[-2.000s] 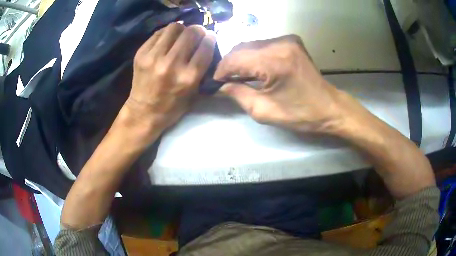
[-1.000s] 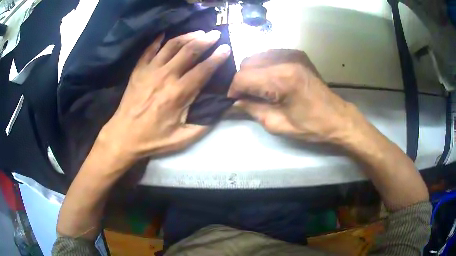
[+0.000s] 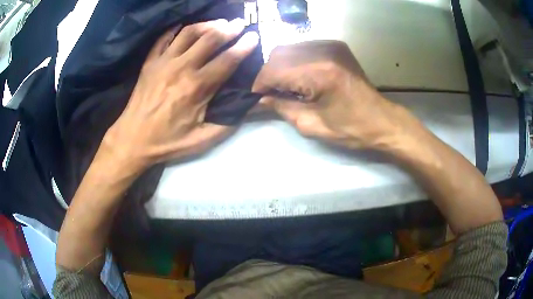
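A black garment with white panels covers the left side of the pale machine bed. My left hand lies spread and palm down on the cloth, fingertips just below the presser foot. A dark flap of the cloth shows between its thumb and fingers. My right hand is right of it, fingers curled, with thumb and forefinger pinching the garment's edge below the presser foot. The needle area is washed out by bright light, so the stitching cannot be seen.
The pale machine bed extends right, crossed by a dark seam line and a black strap. A dark round machine part is right of the presser foot. The worn table edge curves in front of my lap. Blue items sit at lower right.
Since two seconds ago, my left hand has opened from a bunched grip and spread over the cloth, baring the dark flap. In the last second, both hands and the cloth appear slightly higher in view.
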